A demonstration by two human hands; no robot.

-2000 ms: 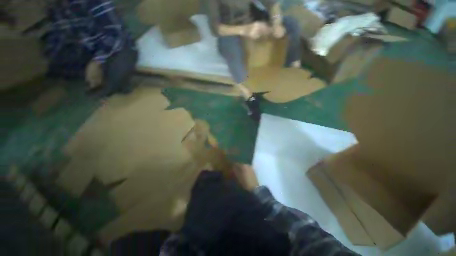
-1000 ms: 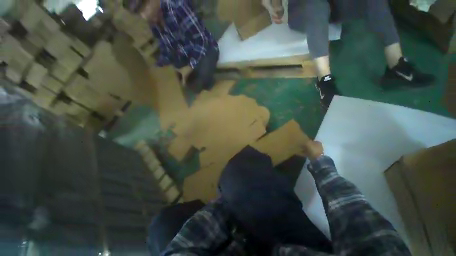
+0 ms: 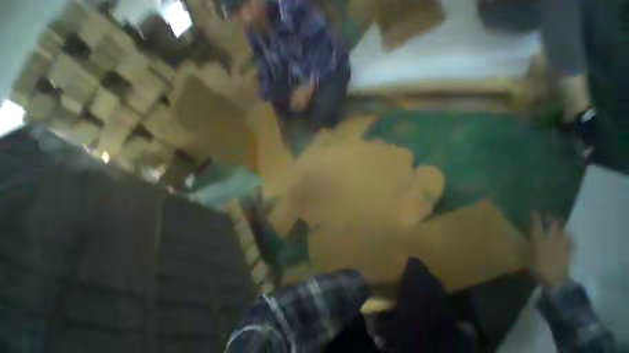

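Observation:
Flat brown box blanks point(image 3: 352, 186) with rounded lobes lie in front of me on the floor, blurred. One blank panel point(image 3: 476, 241) reaches right towards my right hand. My right hand point(image 3: 550, 251) is at the panel's right edge, its fingers spread and pointing up. The blur hides whether it touches the panel. My left forearm, in a plaid sleeve, shows at the bottom centre, but my left hand cannot be made out.
A person in a plaid shirt point(image 3: 293, 48) sits beyond the blanks. A white-covered pallet point(image 3: 441, 65) is at the top. A dark wrapped stack point(image 3: 90, 255) fills the left, with cartons point(image 3: 103, 83) behind. A white sheet point(image 3: 607, 234) lies at right.
The view has swung left. My right hand, earlier closed at the panel's end, now has its fingers apart. My left forearm has moved forward at the bottom. The part-folded box has left the view.

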